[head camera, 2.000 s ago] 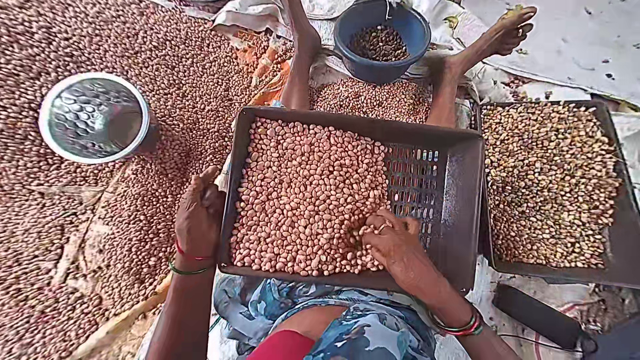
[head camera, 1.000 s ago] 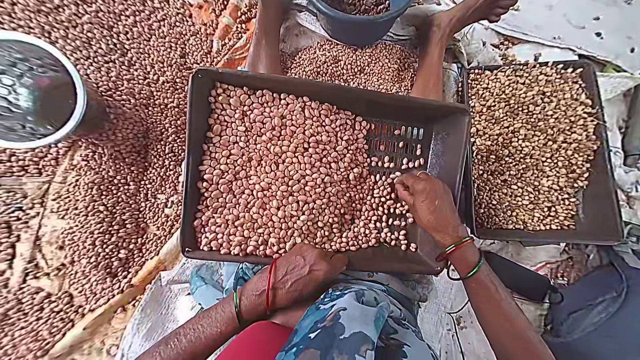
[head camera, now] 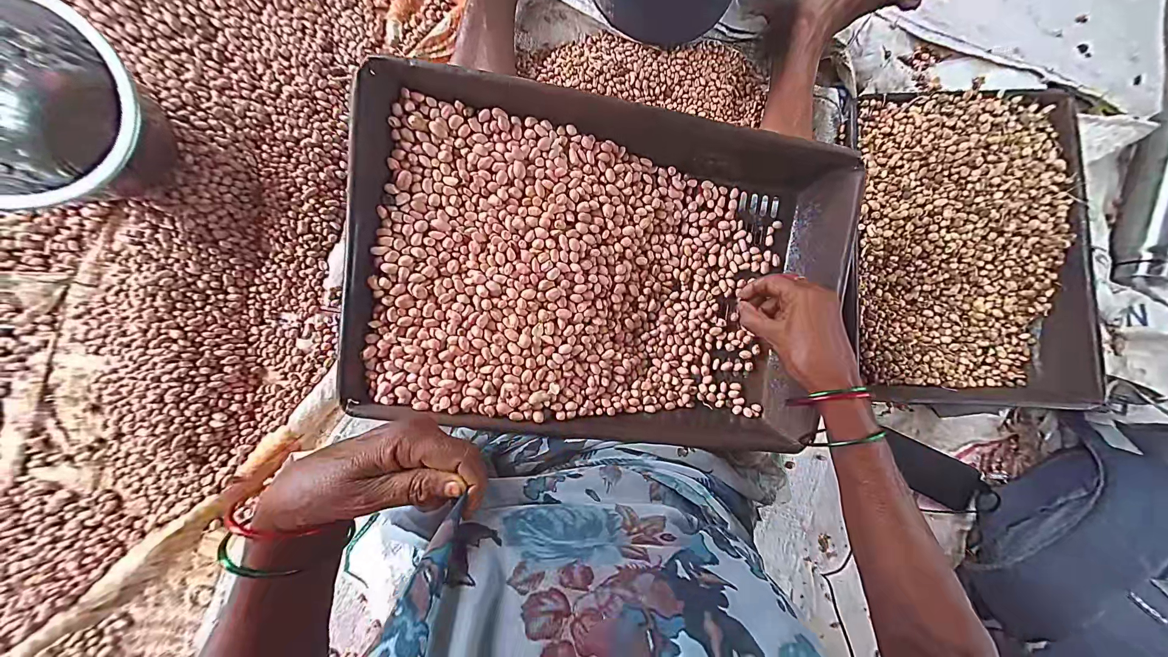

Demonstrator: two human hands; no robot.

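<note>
A dark plastic tray (head camera: 602,114) with a slotted bottom rests across the lap, mostly covered by pinkish shelled peanuts (head camera: 547,265). Over its right part, my right hand (head camera: 798,328) has thumb and fingertips pinched together at the edge of the peanuts; whether something small is between them cannot be told. Below the tray's near left edge, my left hand (head camera: 392,474) pinches a fold of the floral cloth (head camera: 584,547) on the lap. Both wrists wear red and green bangles.
A second dark tray (head camera: 1063,383) with paler, mixed kernels stands at the right. Peanuts (head camera: 228,274) spread over the ground at the left, around a metal pot (head camera: 123,119). A dark tub (head camera: 666,18) is beyond the tray, near the feet. A dark bag (head camera: 1068,538) lies at lower right.
My left hand has moved from the tray's near edge to the cloth and taken hold of it. More of the slotted bottom at the right is covered by peanuts than two seconds ago.
</note>
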